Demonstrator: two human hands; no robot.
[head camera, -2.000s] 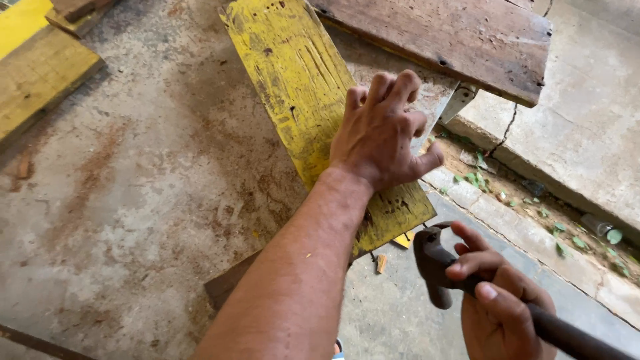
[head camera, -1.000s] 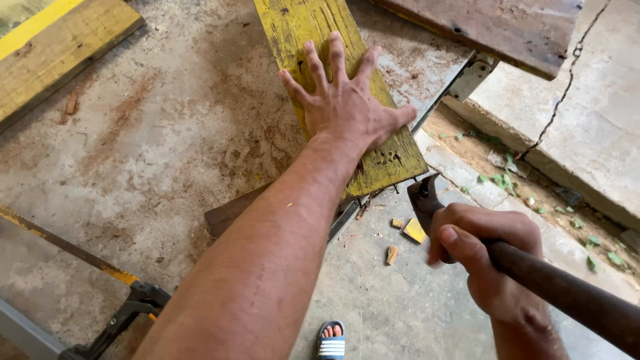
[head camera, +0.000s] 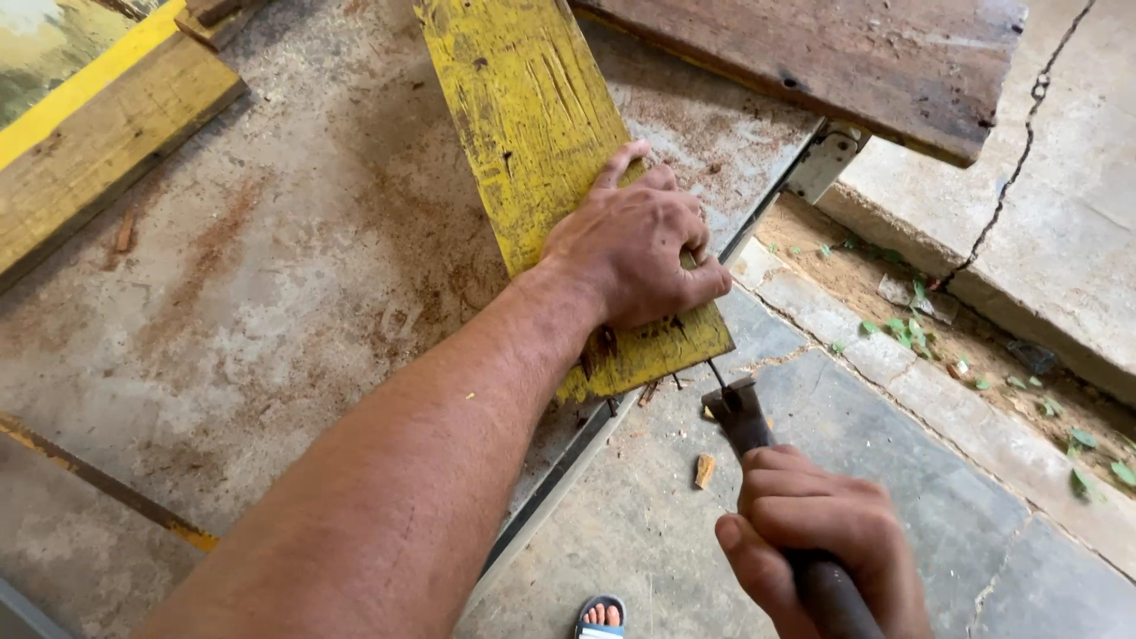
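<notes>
A worn yellow-painted wooden board (head camera: 524, 115) lies across the edge of a dusty table. My left hand (head camera: 639, 240) presses on it near its lower end, fingers curled, the thumb at its right edge. Several nails stick out of the board's end; a long one (head camera: 717, 374) is at the right corner. In my right hand (head camera: 825, 524) is a claw hammer (head camera: 744, 417) with a dark handle, gripped close to its head. The hammer's claw meets that long nail, just off the board's end.
A brown plank (head camera: 825, 53) overhangs the table at the upper right, above a metal bracket (head camera: 825, 164). Another plank (head camera: 115, 133) lies at the left on the dusty tabletop (head camera: 293, 266). Below are wood scraps (head camera: 705, 471), a sandalled foot (head camera: 601, 617) and a cracked concrete step (head camera: 1021, 222).
My left hand has gone from spread flat to curled on the board. My right hand has turned the hammer, bringing its claw onto the long nail.
</notes>
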